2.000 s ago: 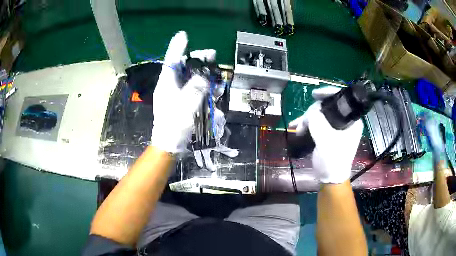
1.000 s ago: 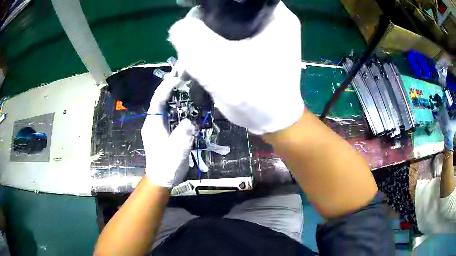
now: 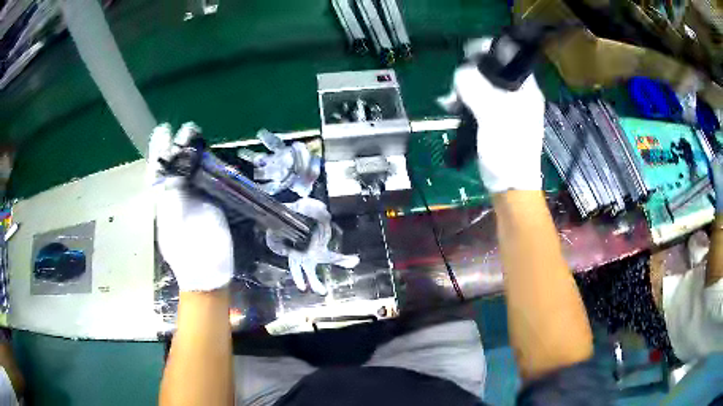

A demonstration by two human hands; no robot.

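Note:
My left hand (image 3: 193,226), in a white glove, holds a silver-and-black profile unit (image 3: 252,198) near its dark end. The unit slants down to the right over the bench, above crumpled spare gloves (image 3: 313,258). My right hand (image 3: 507,127), also white-gloved, holds the black electric screwdriver (image 3: 511,57) up at the right, over the bench's far edge. The grey screw feeder (image 3: 363,119) stands between my hands, touched by neither. Screws are too small to make out.
Waiting units (image 3: 591,155) lie in a row at the right. More bars (image 3: 371,28) lie on the green belt beyond the feeder. Cardboard boxes (image 3: 610,63) stand far right. A car-picture mat (image 3: 62,258) lies left. A neighbour's arm shows at the right edge.
My right hand has moved from over the unit to the right with the screwdriver. My left hand has moved left, and the unit is now tilted, its length showing. The feeder is visible again.

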